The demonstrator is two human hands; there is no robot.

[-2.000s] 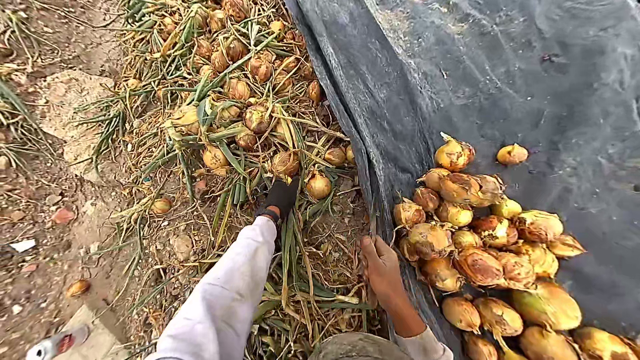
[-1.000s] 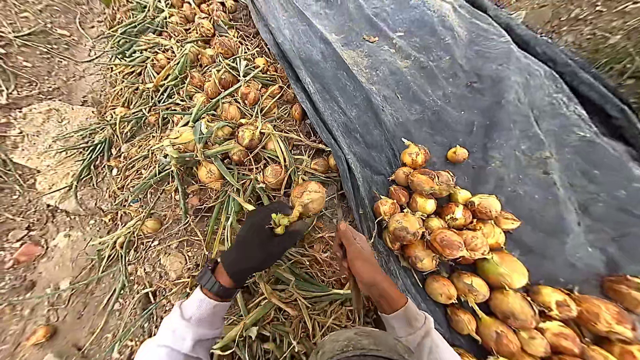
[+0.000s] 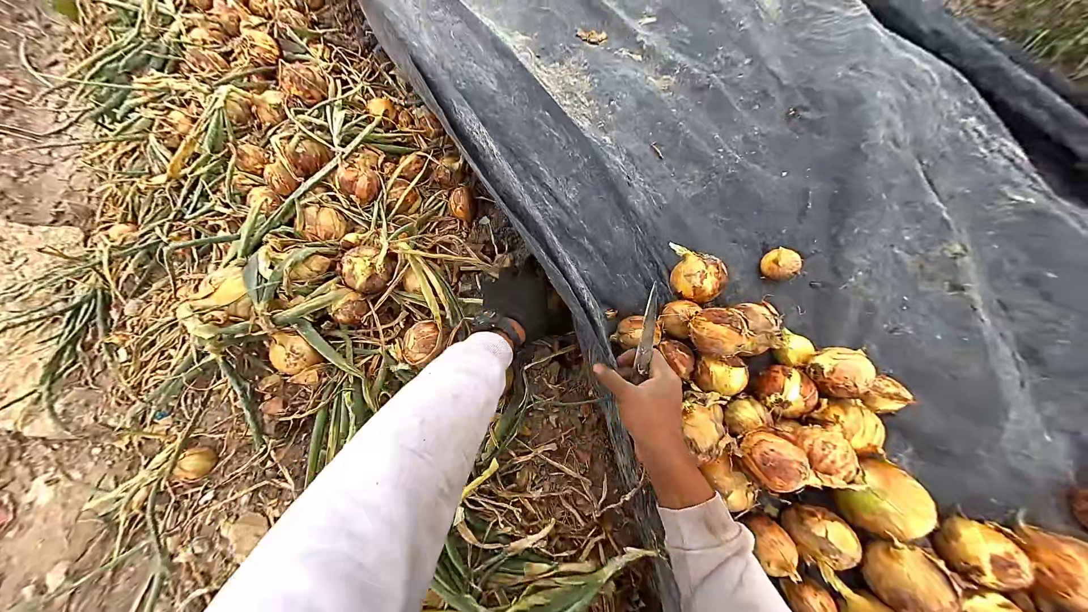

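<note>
My left hand [image 3: 520, 299], in a black glove, reaches down at the edge of the dark sheet; its fingers are hidden in shadow, so what it touches does not show. My bare right hand [image 3: 643, 393] grips a knife, its blade [image 3: 648, 327] pointing up and away over the sheet's edge. Just right of that hand lies a pile of yellow-brown onions [image 3: 778, 459] on the dark plastic sheet [image 3: 765, 153]. Left of the sheet, onions with long leaves [image 3: 361, 268] lie on the ground.
One small onion [image 3: 780, 263] lies apart on the sheet. Cut leaves and dry stalks [image 3: 544, 510] cover the soil between my arms. A single onion [image 3: 195, 463] rests on bare soil at the lower left. The sheet has a raised fold along its left edge.
A second ago my left hand held an onion by its leaves; that onion is no longer seen in it, and the hand has moved forward to the sheet's edge. The knife blade now shows clearly.
</note>
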